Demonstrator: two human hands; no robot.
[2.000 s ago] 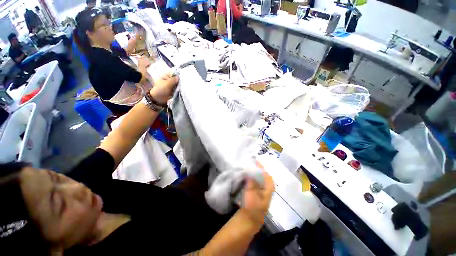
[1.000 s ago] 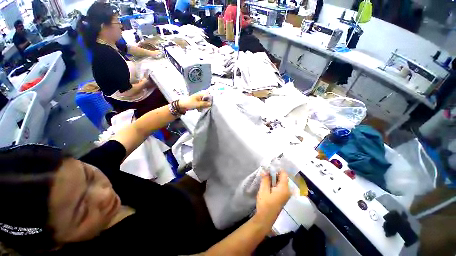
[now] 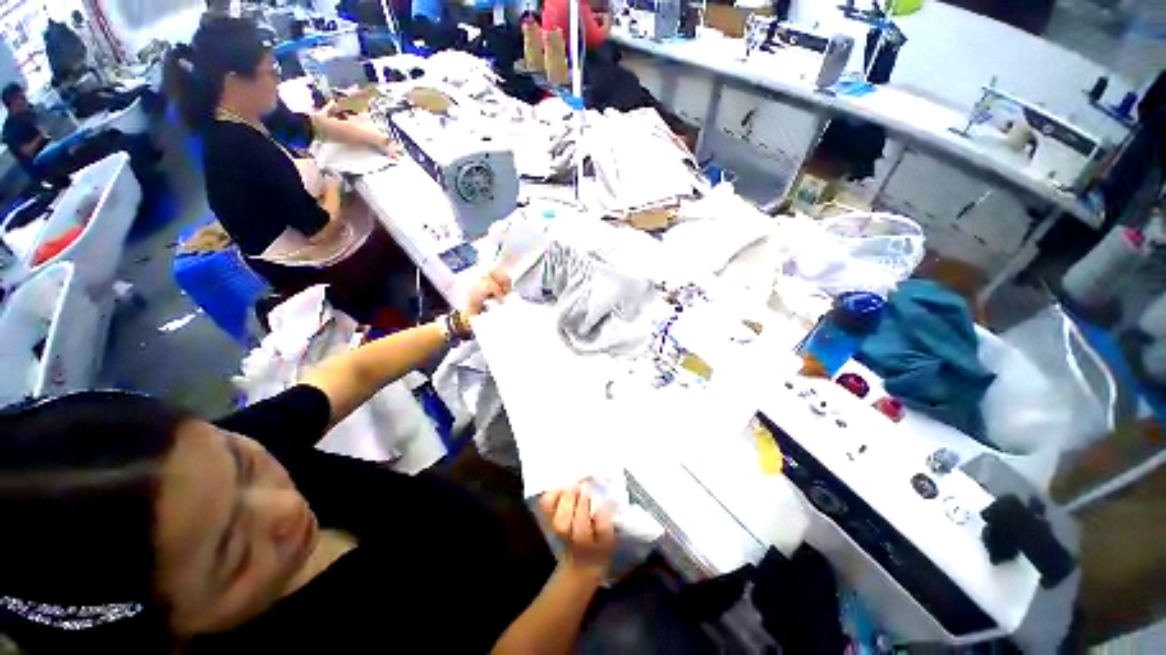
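A light grey to white garment piece (image 3: 556, 397) is stretched over the table's near edge, left of the sewing machine. My left hand (image 3: 483, 297) grips its far corner. My right hand (image 3: 582, 522) grips its near edge, with the fingers bent over the cloth. Pale grey gathered fabric (image 3: 601, 301) lies on the table just beyond the piece. The white sewing machine (image 3: 895, 512) with a black front panel and a yellow patch stands to the right of my right hand. The piece's outline washes out into the white table.
Small metal parts (image 3: 671, 339) lie behind the needle end. A teal cloth (image 3: 923, 358) and clear plastic bag are behind the machine. Black cloth (image 3: 799, 595) hangs at the table edge. A neighbouring machine (image 3: 480, 179) and a seated person (image 3: 262, 179) are at the left. White-grey pieces (image 3: 639, 160) are piled beyond.
The garment piece has gone from hanging raised between my hands to lying low and flat at the table edge. My right hand has moved left and down. Gathered fabric now shows beyond it.
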